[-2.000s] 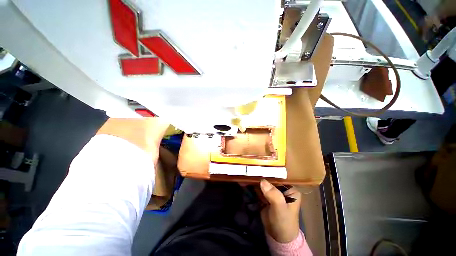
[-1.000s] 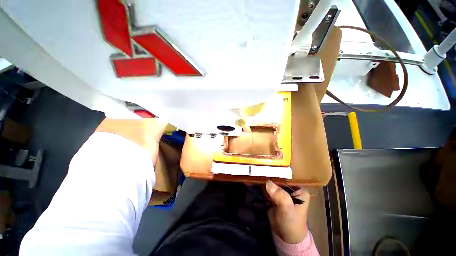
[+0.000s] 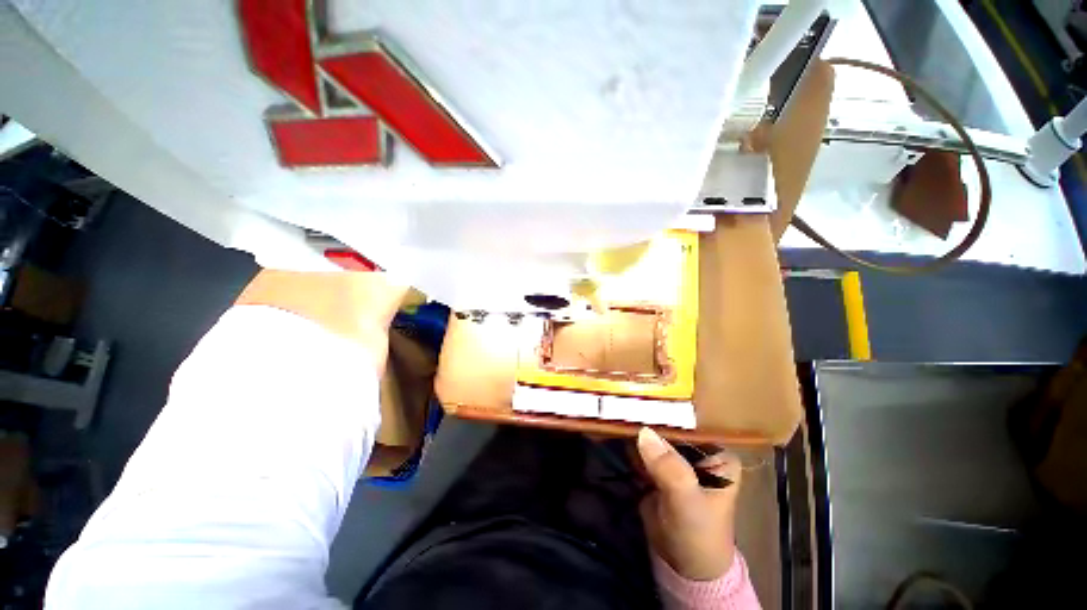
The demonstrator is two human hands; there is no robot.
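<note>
A tan-brown bag body (image 3: 745, 346) lies under the white sewing machine head (image 3: 572, 107). A yellow pattern clamp (image 3: 685, 322) with white front strips rests on it, and brown leather shows in its window. My right hand (image 3: 691, 512) holds the bag's front edge, thumb on top; its other fingers are partly hidden. Dark thread snips (image 3: 712, 479) are in the same hand. My left hand (image 3: 340, 312) is at the left behind the machine head's lower edge; its fingers are hidden.
A thin brown strap (image 3: 980, 179) loops over the white table at the right, near a small brown leather piece (image 3: 932, 193). A grey metal trolley (image 3: 942, 465) stands at the lower right. A blue basket (image 3: 393, 479) with brown bags is below my left arm. A yellow bar (image 3: 856, 316) is at the right.
The view has shifted slightly, so the bag and clamp appear a little further right. The clamp stays on the bag, and both hands keep nearly the same places.
</note>
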